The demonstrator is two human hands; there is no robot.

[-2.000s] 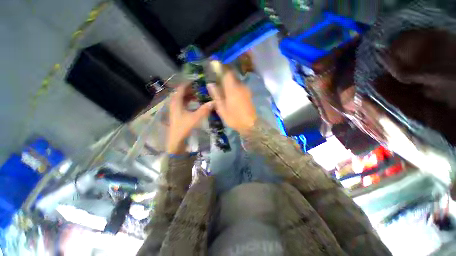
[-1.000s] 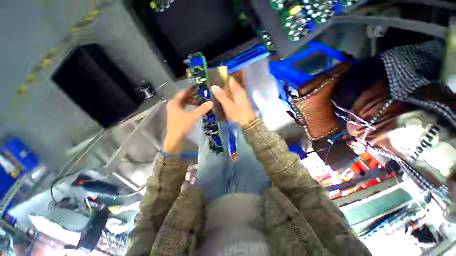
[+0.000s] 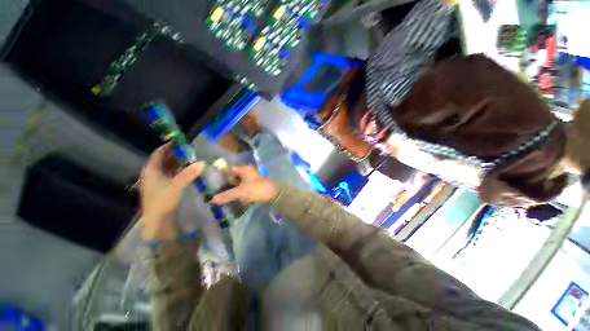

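Observation:
A long circuit board [image 3: 184,152] with blue, yellow and green parts is held upright at a tilt in front of me. My left hand [image 3: 163,187] grips it around its middle, thumb across it; a blue band is on that wrist. My right hand [image 3: 249,187] is on the board's right side, near its lower half, with a small dark brush or block with a tan end [image 3: 221,164] in its grasp. The fingers and that tool are blurred. A black tray [image 3: 65,48] lies beyond the board, with a row of boards inside.
A dark sheet with several green boards [image 3: 275,45] is at the top centre. A blue crate [image 3: 317,81] is right of it. A person in brown and checked clothing [image 3: 466,110] is close on the right. A black box [image 3: 71,203] stands on the floor at left.
The view has turned rightward, so my hands and the board appear further left and lower. My right hand has moved down along the board. More of the tray and the other person shows.

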